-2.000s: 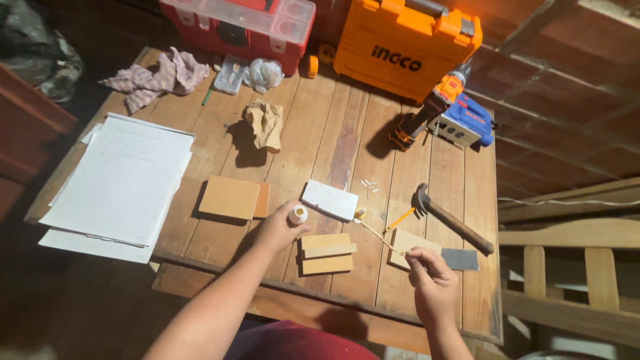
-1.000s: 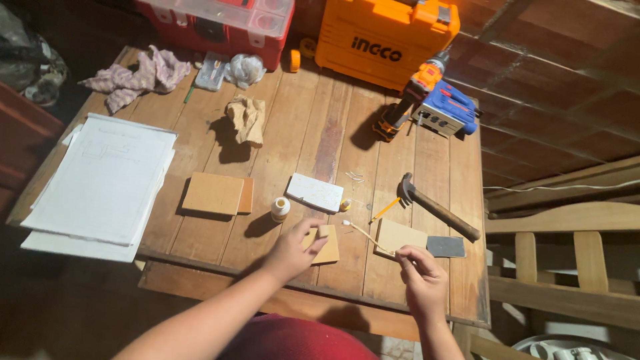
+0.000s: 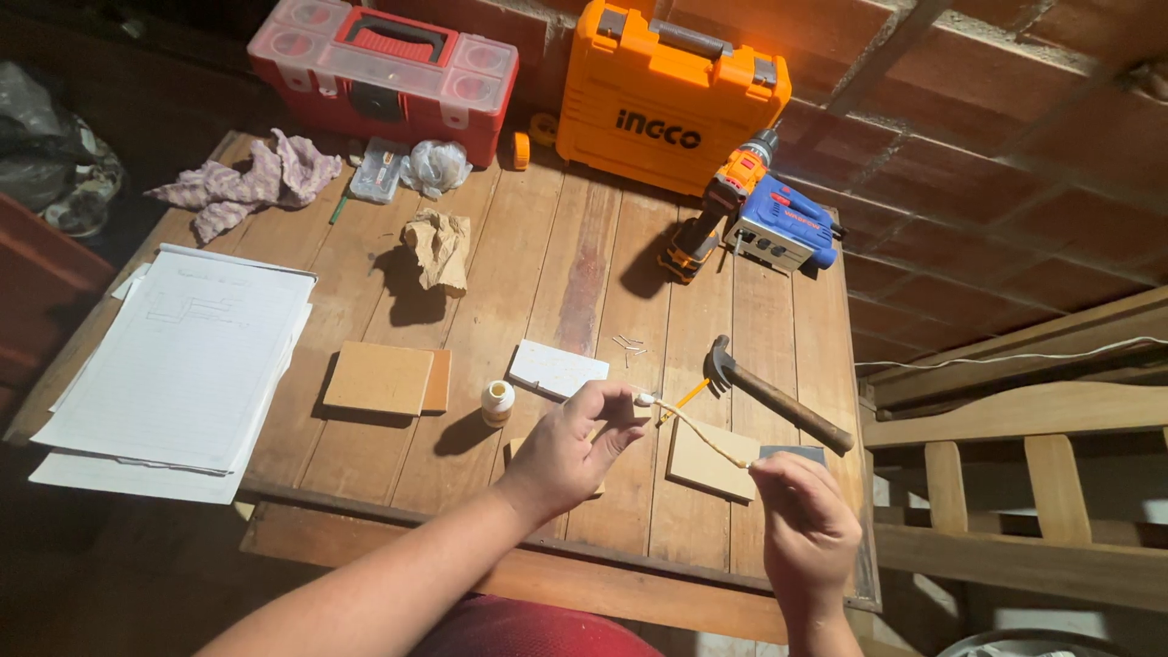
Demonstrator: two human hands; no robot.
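My right hand [image 3: 808, 511] pinches one end of a thin, bent stick with a whitish tip [image 3: 698, 429]. My left hand [image 3: 584, 443] is raised near that tip, thumb and fingers apart, holding nothing. Behind the left hand lie small wood pieces, mostly hidden. An uncapped white bottle [image 3: 497, 403] stands upright left of it. A white block [image 3: 557, 368] lies beyond the hand. Below the stick is a light board [image 3: 714, 459], with a dark grey piece [image 3: 794, 453] beside it. A yellow pencil [image 3: 684, 401] and a claw hammer [image 3: 776, 392] lie to the right.
Two stacked boards [image 3: 379, 379], paper sheets [image 3: 173, 356], crumpled brown paper [image 3: 440, 251] and small nails [image 3: 630, 345] lie on the wooden table. Along the back are a cloth [image 3: 260, 178], a red toolbox [image 3: 392, 78], an orange case [image 3: 671, 100], a cordless drill [image 3: 716, 210] and a blue jigsaw [image 3: 785, 224].
My left hand has let go of the white bottle, which it held two seconds ago, and has moved right to near the stick's whitish tip. My right hand still holds the stick.
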